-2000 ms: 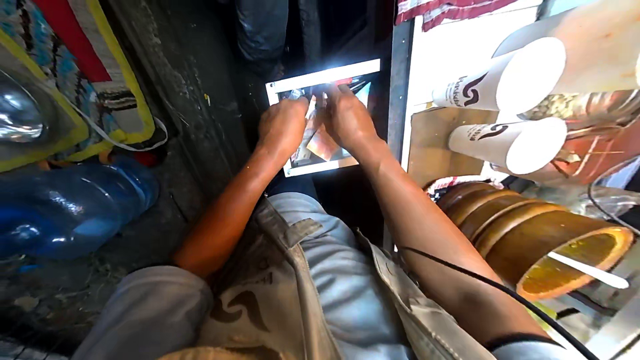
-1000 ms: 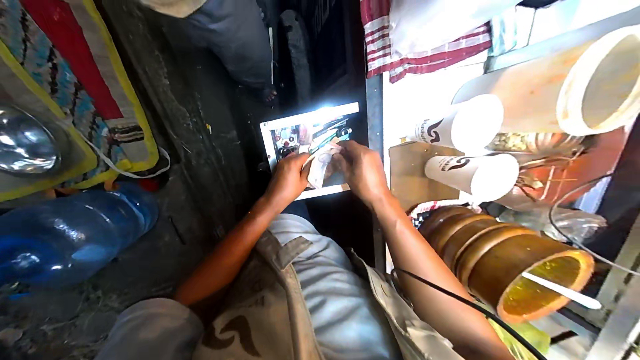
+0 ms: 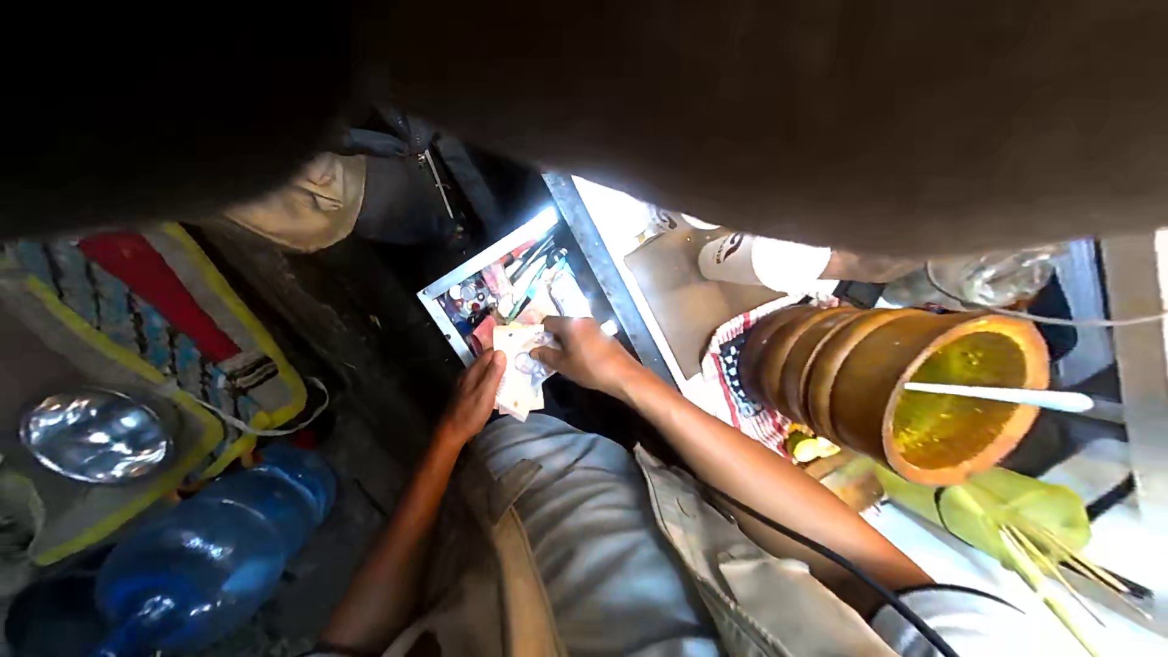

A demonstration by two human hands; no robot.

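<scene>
Banknotes [image 3: 520,370] are held between both hands above my lap. My left hand [image 3: 474,392] grips their left edge, thumb on top. My right hand [image 3: 589,354] pinches their right side between thumb and fingers. Just beyond the hands lies an open drawer [image 3: 436,315] with a pale metal rim. Inside it are coins [image 3: 467,297], pens [image 3: 531,265] and other small items that I cannot make out.
At right, a ribbed brown pot [image 3: 844,374] holds yellow liquid and a white-handled utensil [image 3: 995,396]. Near it are a paper cup [image 3: 762,261] and a green leaf bundle [image 3: 1013,511]. A blue water jug [image 3: 219,547] lies at lower left. A dark blurred shape covers the top.
The hands now hold the banknotes nearer my lap, uncovering more of the drawer. A large dark blur has come across the top. The view has turned somewhat.
</scene>
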